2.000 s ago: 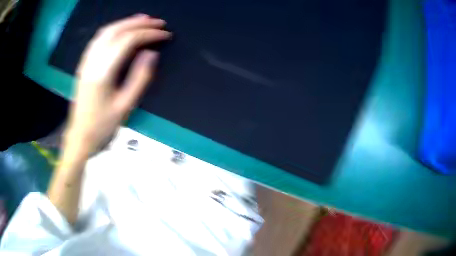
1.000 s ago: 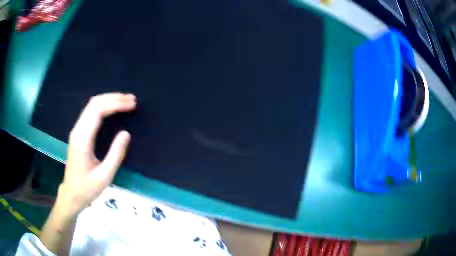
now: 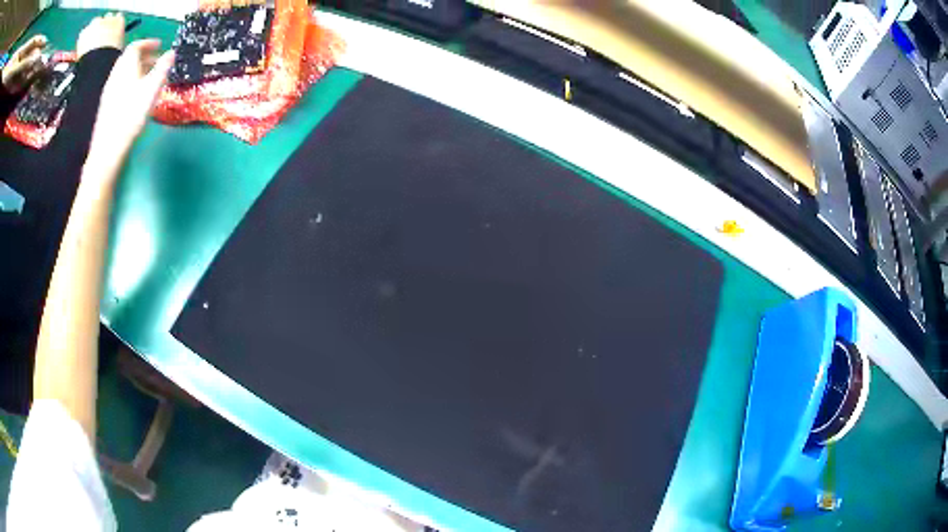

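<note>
My left hand (image 3: 132, 88) is stretched to the upper left, at the left edge of a black circuit board (image 3: 221, 44). Its fingers are apart near the board's edge; whether the fingertips touch it I cannot tell. The board lies on red bubble bags (image 3: 253, 107), with more red bag material on its right side. The black work mat (image 3: 457, 281) lies in front of me with small light specks and a scuff. My right hand is not in view.
A blue tape dispenser (image 3: 785, 405) with a dark tape roll (image 3: 844, 393) stands right of the mat. At far left, another person's hands (image 3: 26, 64) are at a smaller-looking board (image 3: 47, 96). A line with long metal pieces runs behind the bench's white edge (image 3: 624, 197).
My left hand has moved from over the mat's left part up to the board stack. The view has shifted, so the stack, the other person's hands and the line now show.
</note>
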